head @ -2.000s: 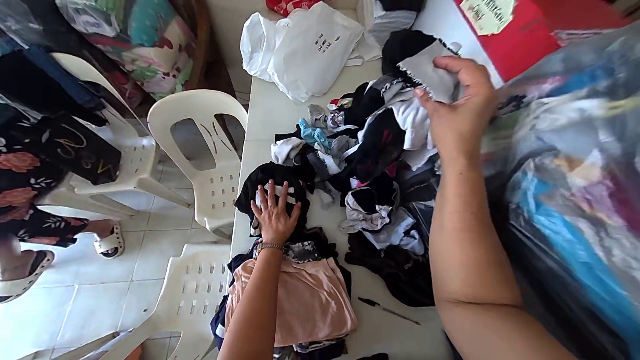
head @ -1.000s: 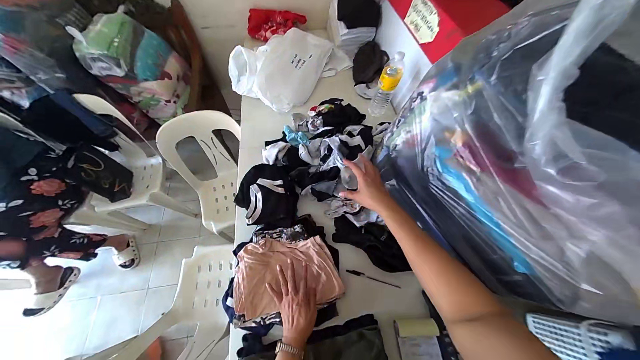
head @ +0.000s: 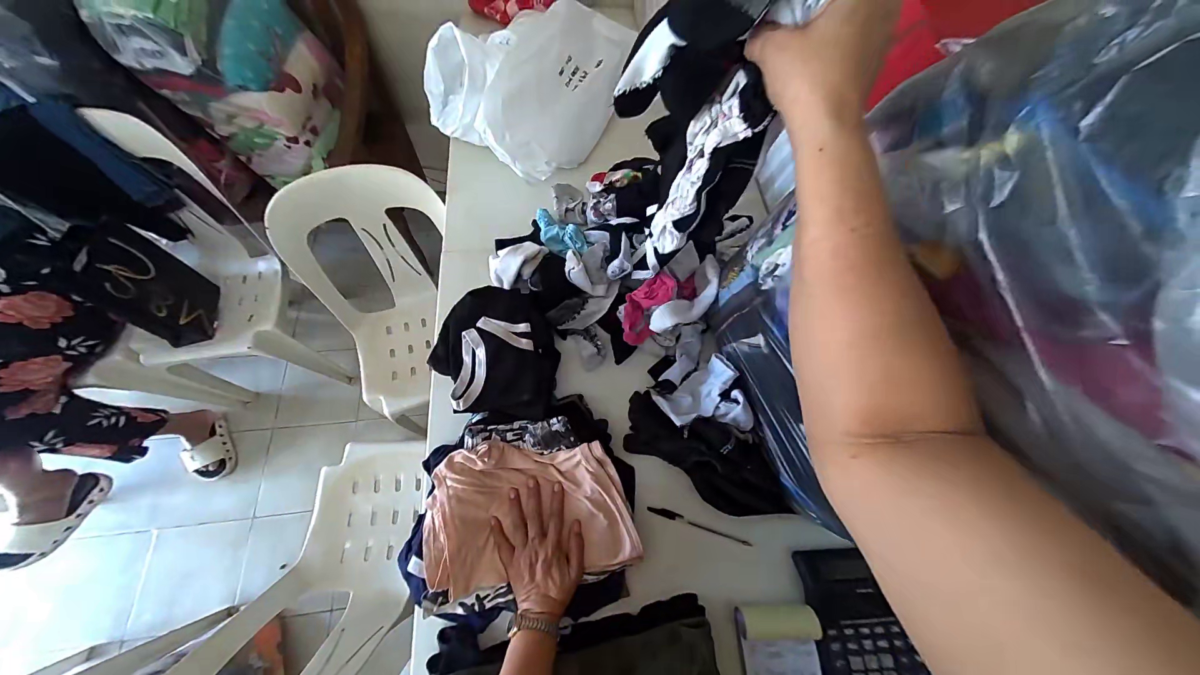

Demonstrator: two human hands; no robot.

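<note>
My left hand (head: 539, 544) lies flat, fingers spread, on a folded peach garment (head: 469, 511) that tops a stack of clothes. At the top of the view my right hand (head: 811, 42) grips a bunch of black and white clothing (head: 698, 141), raised over the far end of the table; its fingertips are partly hidden. Below the bunch lies a loose pile of small garments, with a pink cloth (head: 645, 305) and a light blue cloth (head: 561, 232) among them. A folded black garment with white trim (head: 502, 352) sits between that pile and the stack.
A white plastic bag (head: 553, 89) stands at the table's far end. Large clear bags of clothes (head: 1059, 234) fill the right side. A pen (head: 698, 527), a notepad (head: 778, 623) and a black keypad device (head: 867, 619) lie nearby. Plastic chairs (head: 361, 253) and a seated person are at left.
My right hand has moved from the pile up to the far end, lifting black and white clothing. The pink cloth now shows in the pile. My left hand stays on the peach garment.
</note>
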